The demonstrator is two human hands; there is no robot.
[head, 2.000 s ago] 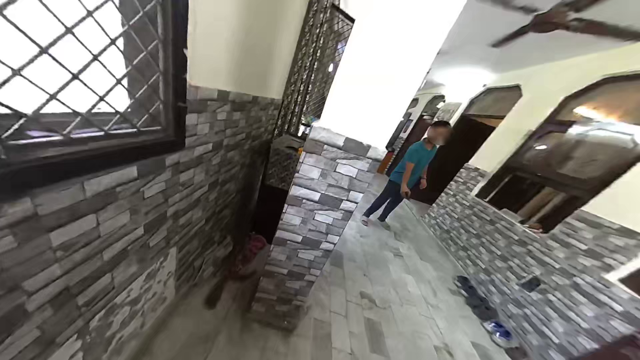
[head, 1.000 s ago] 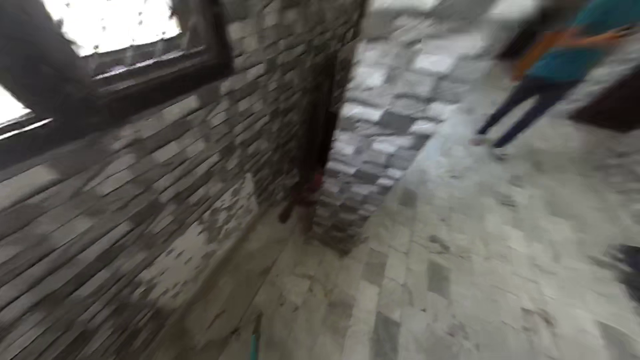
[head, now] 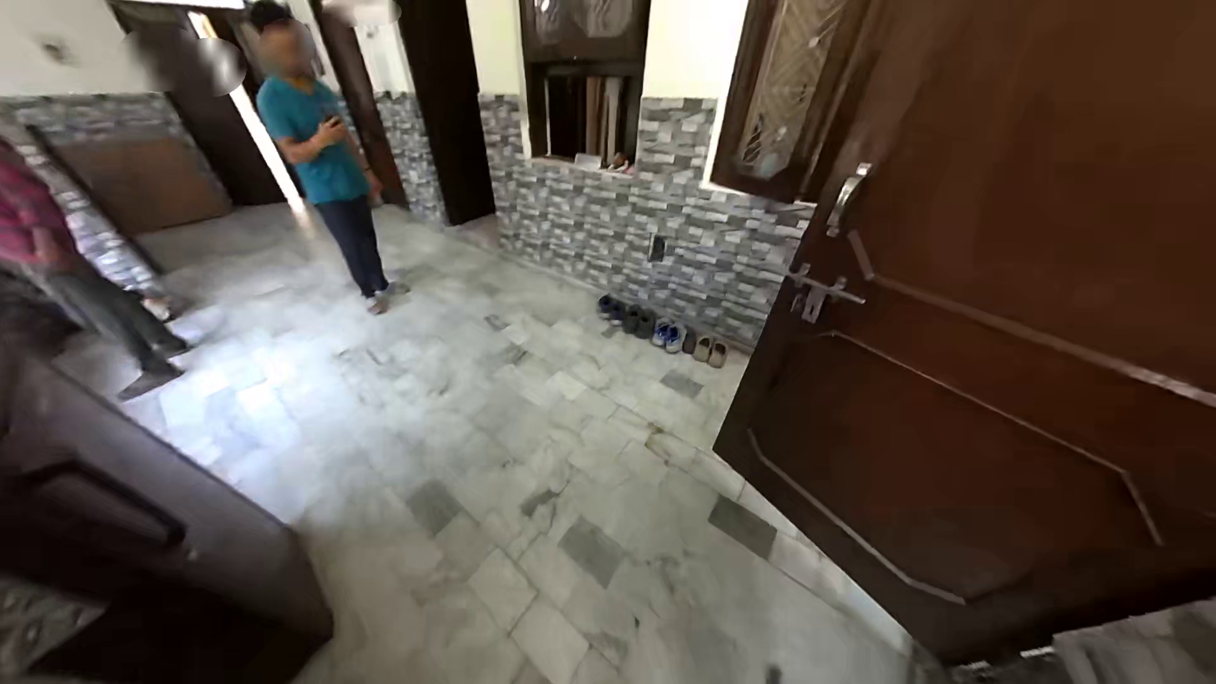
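Neither my left hand nor my right hand shows in the head view. A brown wooden door (head: 988, 313) stands at the right, with a metal pull handle (head: 848, 199) and a metal slide bolt (head: 823, 293) near its edge. Another dark door leaf (head: 161, 494) fills the lower left. Between them stretches a floor of pale stone tiles (head: 532, 427) with some darker grey pieces.
A person in a teal shirt (head: 313, 142) stands at the back left, holding a small dark object. Another person in a red top (head: 38, 209) is at the left edge. Several shoes (head: 665, 332) line the grey tiled wall (head: 589, 218) below windows.
The view has swung far round: the tiled pillar and grilled window of the earlier frames are out of sight, and two door leaves and a second person now show.
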